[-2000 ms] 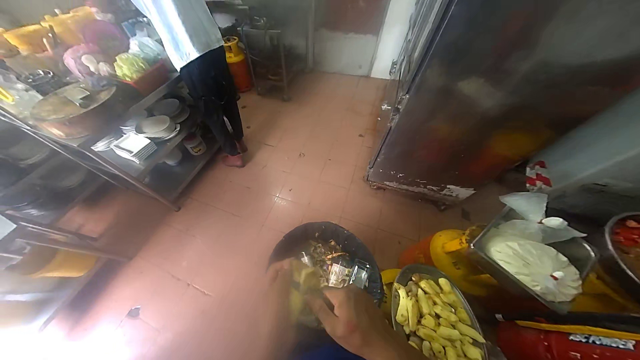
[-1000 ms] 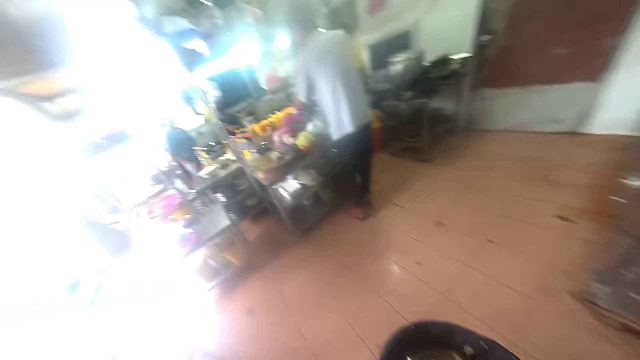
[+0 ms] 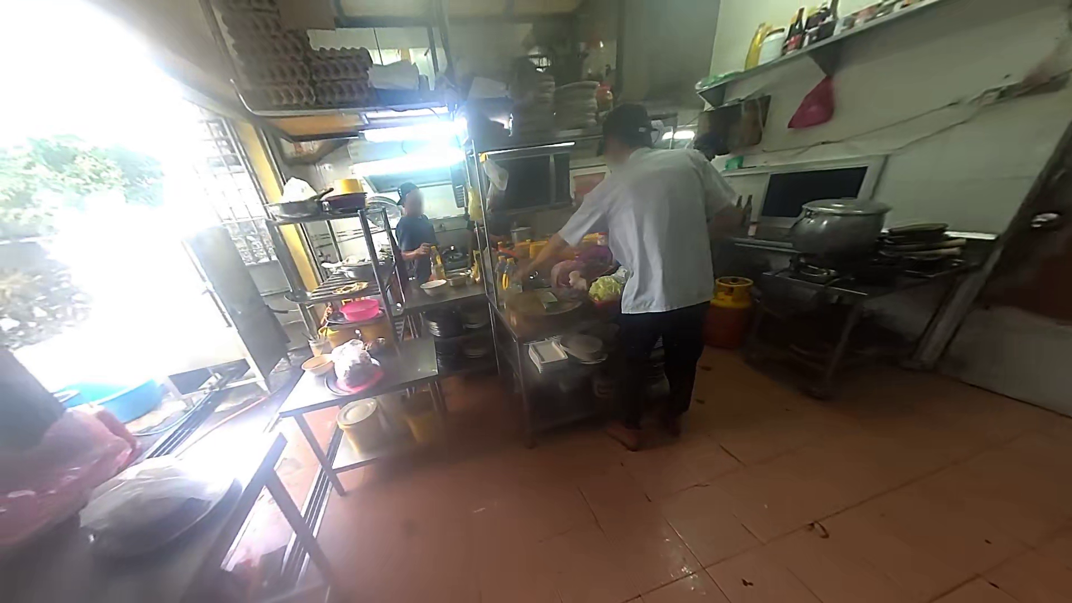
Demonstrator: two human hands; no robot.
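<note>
Neither my left hand nor my right hand shows in the head view now, so what they hold or touch is hidden. The view looks out across a kitchen. A person in a light shirt [image 3: 666, 230] stands at a steel worktable, back turned, one arm stretched over a round board [image 3: 544, 304]. Green leafy vegetables [image 3: 605, 290] lie beside the board. A second person in dark clothes [image 3: 414, 233] is farther back, behind a steel counter.
A low steel table [image 3: 402, 368] stands at centre left, another with a covered round container [image 3: 155, 502] at lower left. On the right, a lidded metal pot [image 3: 840, 226] sits on a stove, near a gas cylinder [image 3: 730, 310]. Tiled floor [image 3: 670, 519] spans the foreground.
The view has swung up and left, away from my hands. Two seconds ago they were over a dark bin, beside a tray of peeled bananas; hands, bin and tray are now out of view.
</note>
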